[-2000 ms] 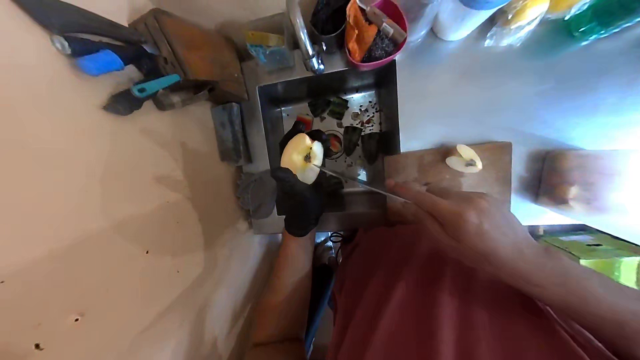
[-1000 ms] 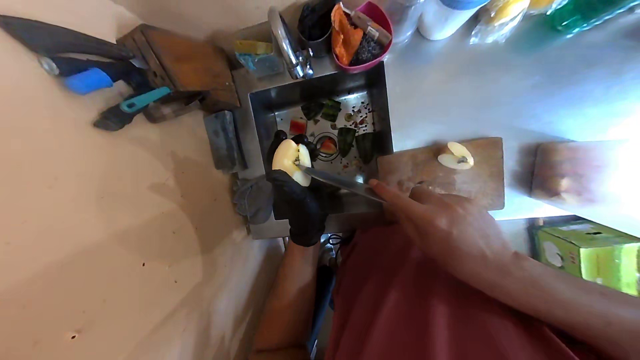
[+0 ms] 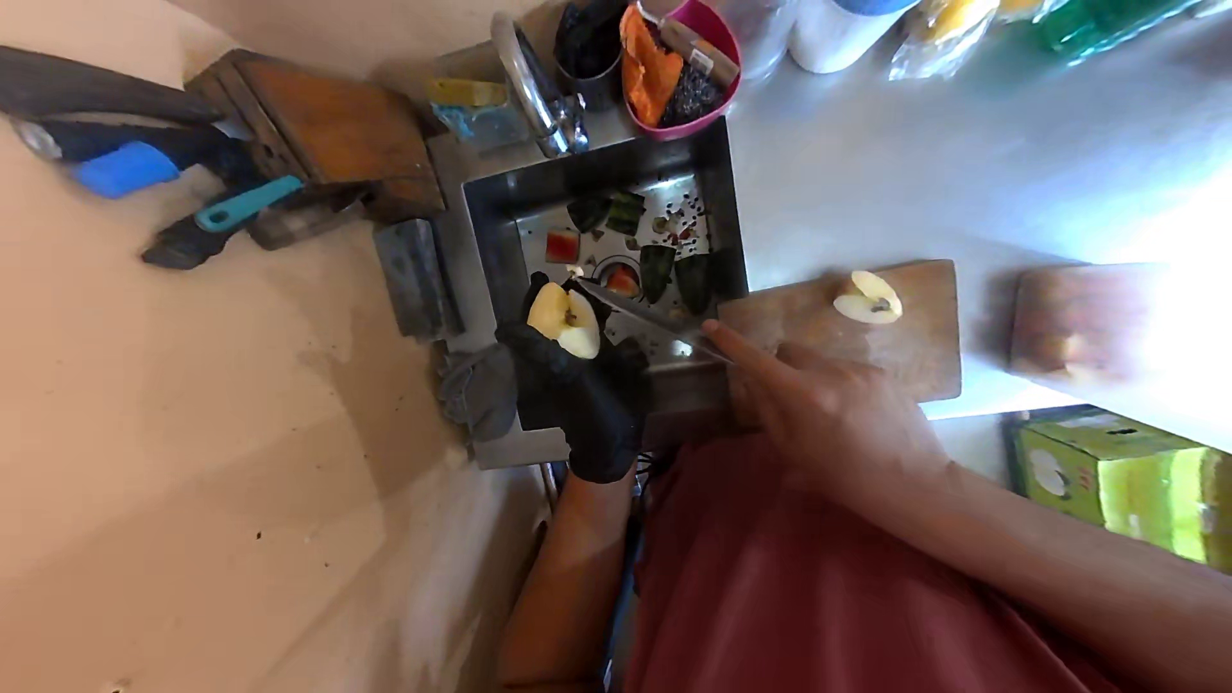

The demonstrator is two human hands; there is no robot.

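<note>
My left hand (image 3: 587, 399), in a black glove, holds a large cored-side-up piece of apple (image 3: 565, 320) over the steel sink (image 3: 736, 226). My bare right hand (image 3: 837, 404) grips a kitchen knife (image 3: 654, 318), its handle hidden in the fist and the index finger along the blade. The blade reaches over the sink, its tip beside the apple piece, with a small pale scrap (image 3: 575, 271) at the tip. Another apple wedge (image 3: 869, 297) lies on the wooden cutting board (image 3: 924, 356) right of the sink. Dark green rind pieces (image 3: 657, 272), a red chunk (image 3: 562, 246) and seeds lie in the sink.
A chrome faucet (image 3: 525, 82) stands behind the sink, beside a pink container (image 3: 727, 43) of scrubbers and a sponge (image 3: 469, 92). A wooden knife block (image 3: 337, 120) and a grey whetstone-like block (image 3: 419, 279) are at left. A green box (image 3: 1107, 467) sits at right.
The knife blade has moved from the apple's cut core to beside it, and a small pale scrap now shows at its tip. The apple wedge still lies on the board.
</note>
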